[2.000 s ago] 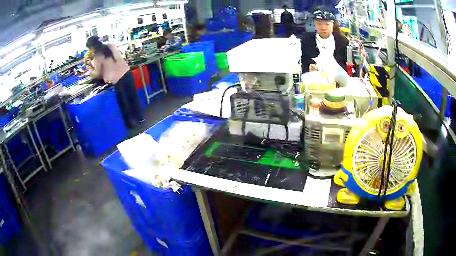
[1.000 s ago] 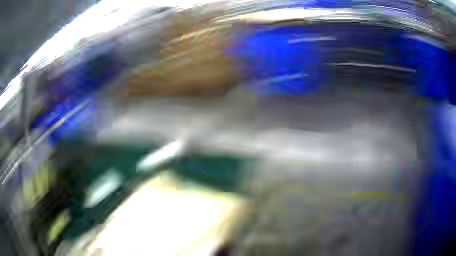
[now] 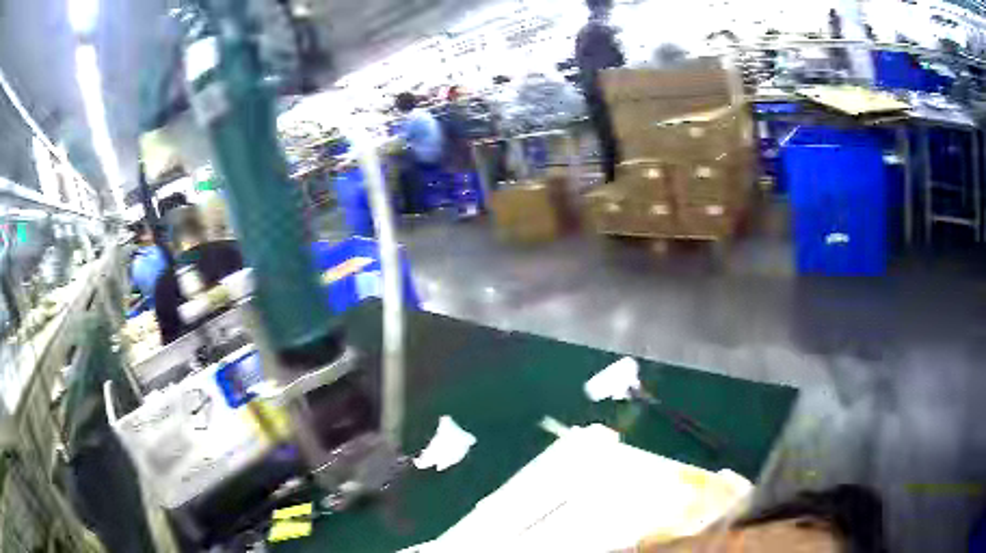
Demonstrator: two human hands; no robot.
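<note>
A thick teal-green power screwdriver (image 3: pixel 265 205) hangs slightly tilted at the left, blurred. Its dark lower end is above the green bench top. A white work pad (image 3: pixel 562 497) lies at the bottom centre. A mallet (image 3: pixel 614 380) with a white head and dark handle lies beyond the pad's right part. A crumpled white cloth (image 3: pixel 444 443) lies left of the pad. What looks like my right hand (image 3: pixel 795 531), with something dark beside it, shows at the bottom edge, blurred and cut off; its fingers cannot be made out. My left hand is not in view.
A white box-like unit (image 3: pixel 178 437) with a blue label stands at the left. Yellow tags (image 3: pixel 290 523) lie near the screwdriver. A pale hose (image 3: pixel 387 281) hangs beside it. Beyond the green bench (image 3: pixel 508 367) are stacked cartons (image 3: pixel 676 162), a blue bin (image 3: pixel 838 205) and several people.
The view has swung from a bench with a yellow fan, through a heavy blur, to the green bench with the screwdriver. Part of what looks like my right hand now shows.
</note>
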